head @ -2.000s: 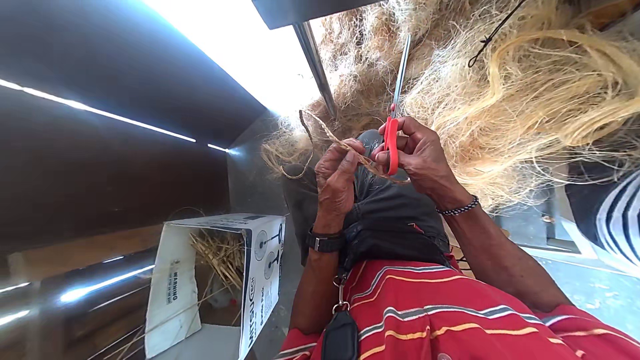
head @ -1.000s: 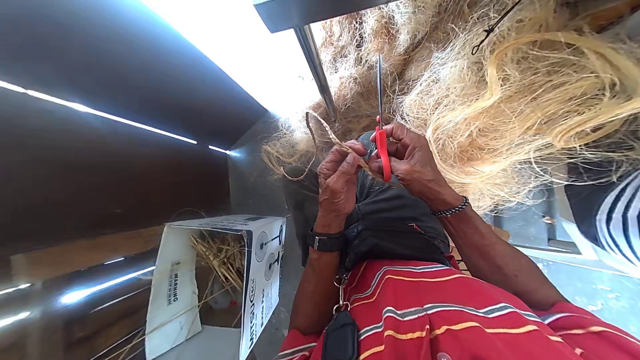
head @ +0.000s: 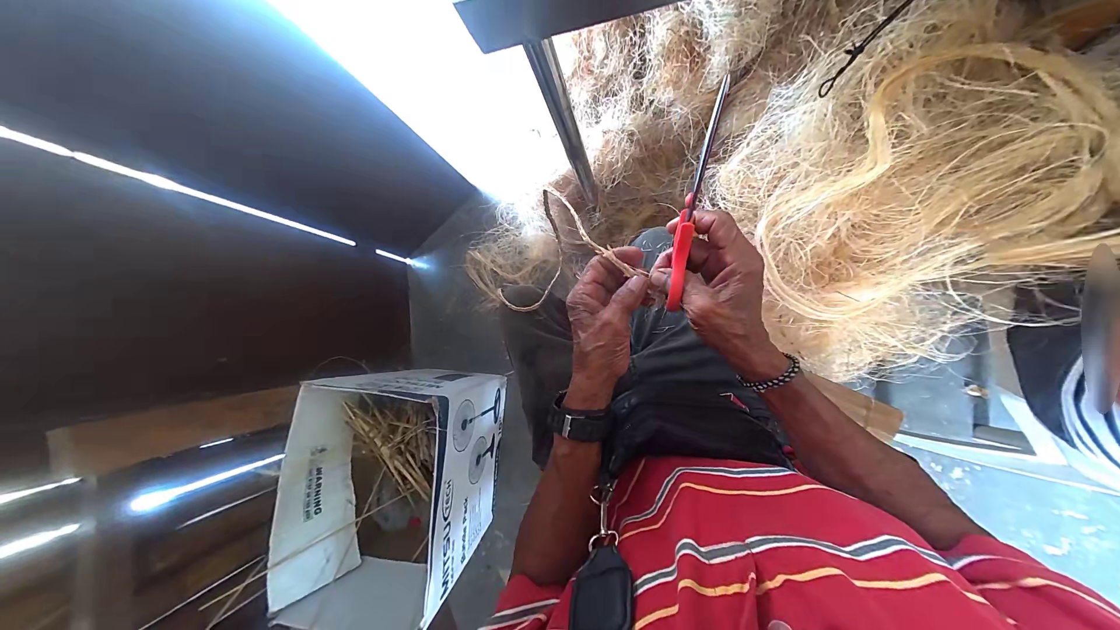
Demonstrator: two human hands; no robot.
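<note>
My left hand (head: 605, 306) pinches a thin twisted fibre cord (head: 573, 219) between thumb and fingers, above my lap. The cord rises in a loop beyond that hand and curls down to its left. My right hand (head: 722, 284) holds red-handled scissors (head: 681, 262), blades pointing away from me and together, while its fingertips meet the cord close to the left fingertips. How the cord's strands lie between the fingertips is hidden. Loose pale fibre (head: 875, 192) is heaped just beyond and right of my hands.
An open cardboard box (head: 315, 499) with dry stalks (head: 398, 442) inside stands at lower left. A metal post (head: 560, 114) rises beyond my hands. A thin black looped cord (head: 862, 52) lies over the fibre at upper right. Dark panels (head: 192, 262) are at the left.
The scissors have swung in my right hand, pointing left of their present tilt a second ago. My fingertips remain close together at the cord.
</note>
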